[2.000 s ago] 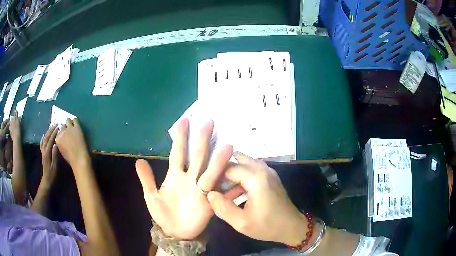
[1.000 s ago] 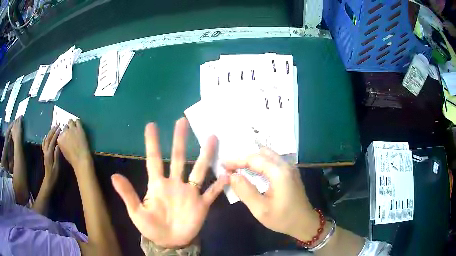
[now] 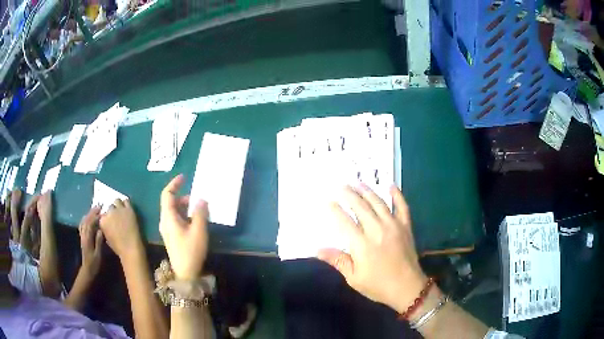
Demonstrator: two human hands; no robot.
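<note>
A thick stack of unfolded white printed sheets (image 3: pixel 311 192) lies on the green bench in front of me. My right hand (image 3: pixel 381 245) lies on the lower right of the stack, fingers spread and palm down, holding nothing that I can see. A white sheet (image 3: pixel 225 172), blank on its upper face and smaller than the stack, lies left of it. My left hand (image 3: pixel 185 228) is at that sheet's lower left edge, thumb and fingers apart, with the thumb touching or just over the edge. Narrow folded leaflets (image 3: pixel 165 142) lie further left.
Neighbours' hands (image 3: pixel 119 228) work on a folded paper at the left. More folded leaflets (image 3: pixel 99 142) lie beyond. A pale metal rail (image 3: pixel 258 93) runs behind the bench. A blue slotted basket (image 3: pixel 490 73) stands back right. A stack of printed leaflets (image 3: pixel 533 268) is on the side table.
My hands have separated. The right has moved onto the stack and the left away to the left. A white sheet now lies on the bench left of the stack. The view has shifted slightly.
</note>
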